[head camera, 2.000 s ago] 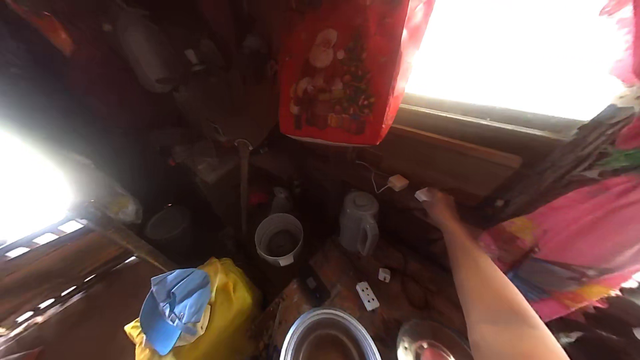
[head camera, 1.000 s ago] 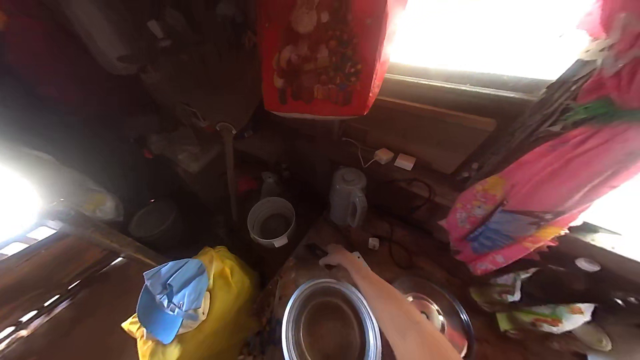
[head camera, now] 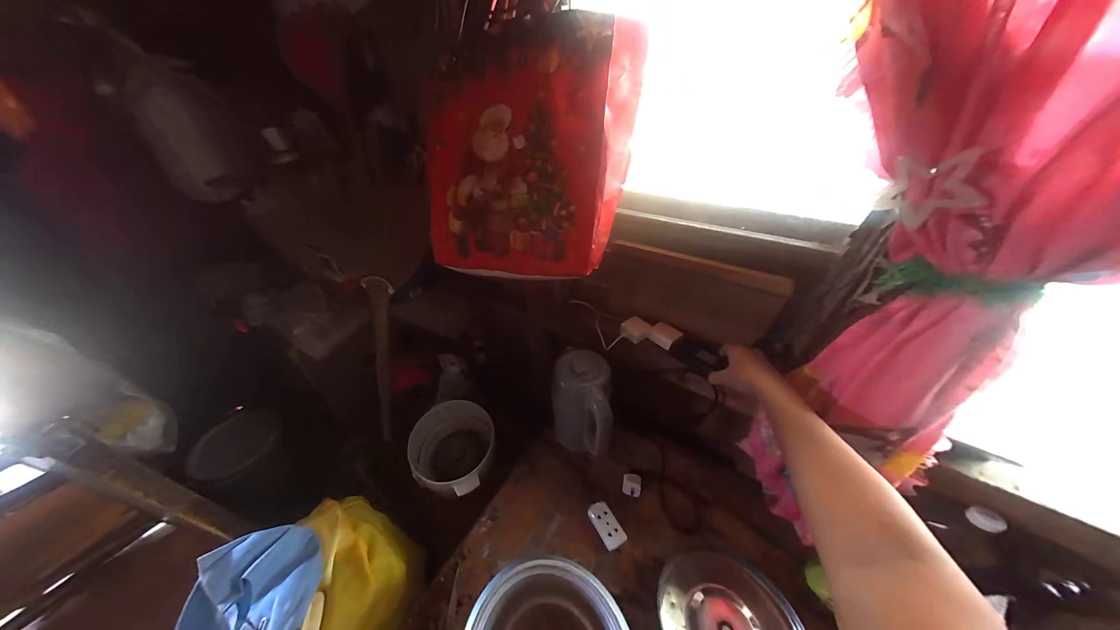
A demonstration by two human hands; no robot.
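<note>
My right hand (head camera: 740, 367) reaches in from the lower right and is shut on a black object (head camera: 698, 354), whose exact kind I cannot tell. Its far end meets a white plug adapter (head camera: 665, 335), beside a second white adapter (head camera: 635, 329) with a thin white cable, low against the wooden wall. My left hand is out of view. Below on the wooden table are a grey electric kettle (head camera: 579, 402), a white plug (head camera: 632, 485) and a white socket strip (head camera: 607, 525). A metal-rimmed pot (head camera: 547, 599) and a glass lid (head camera: 726, 595) stand at the near edge.
A red Christmas bag (head camera: 525, 175) hangs above, beside the bright window. A tied pink curtain (head camera: 910, 350) hangs at the right, close to my forearm. Left of the table are a white bucket (head camera: 451, 448), a yellow bag (head camera: 363, 560) and a blue cap (head camera: 254, 577).
My right hand was at a dark object on the table one second ago; it has moved up and right to the wall with a black object in it. The dark object no longer lies on the table.
</note>
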